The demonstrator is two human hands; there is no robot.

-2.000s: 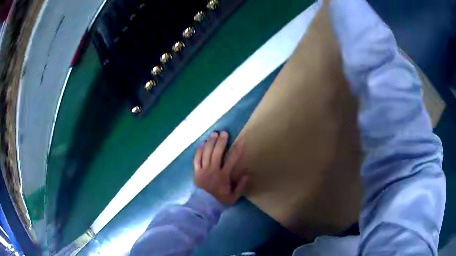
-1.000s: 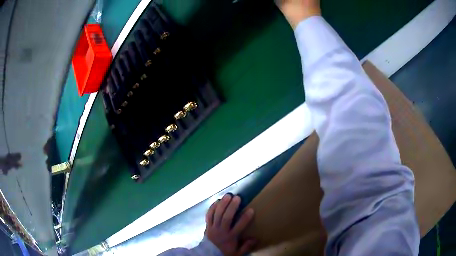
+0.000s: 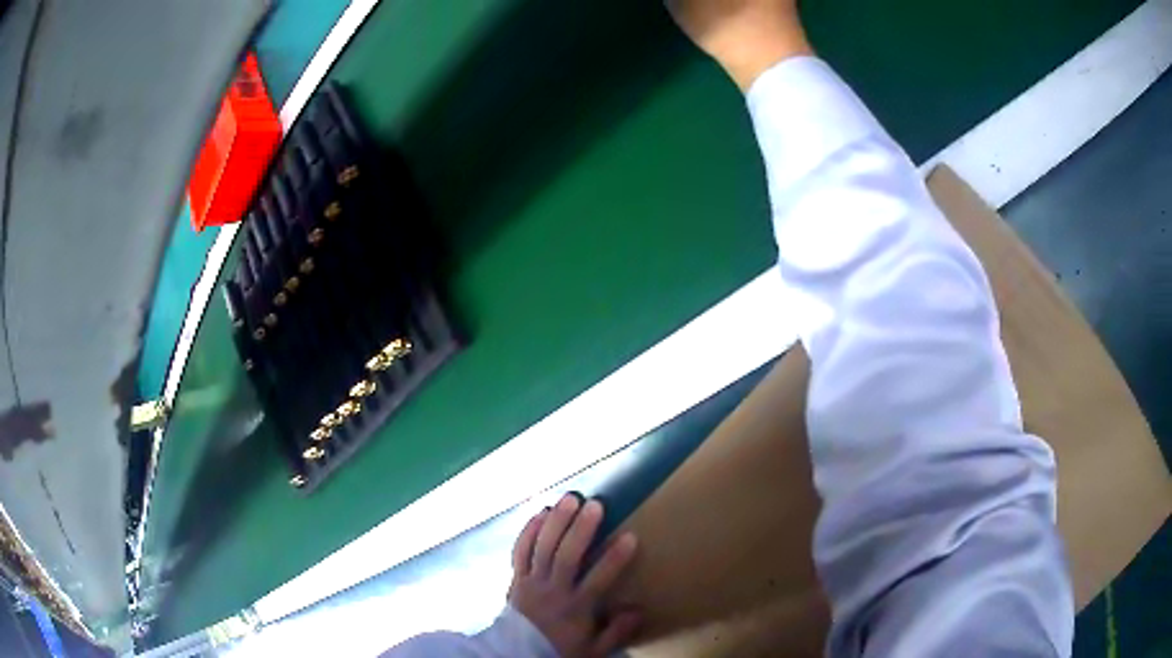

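A tan cardboard sheet [image 3: 733, 514] lies on the bench in front of me. My left hand [image 3: 569, 578] rests at its left edge, fingers a little apart, with nothing seen in it. My right arm reaches forward over the cardboard and across the white strip. My right hand [image 3: 743, 28] is over the green belt at the top edge, its fingers cut off by the frame. A black parts tray [image 3: 347, 309] with rows of round brass-coloured pieces lies on the belt, left of my right hand and touching neither hand.
The green conveyor belt [image 3: 591, 193] runs beyond the white strip [image 3: 540, 437] that edges the bench. A red-orange bin [image 3: 237, 152] stands at the belt's far side, beside a long grey surface [image 3: 77, 244].
The view has swung over the belt and the red-orange bin has come into view. My right hand has reached forward. Lately the black tray has shifted left and down in view.
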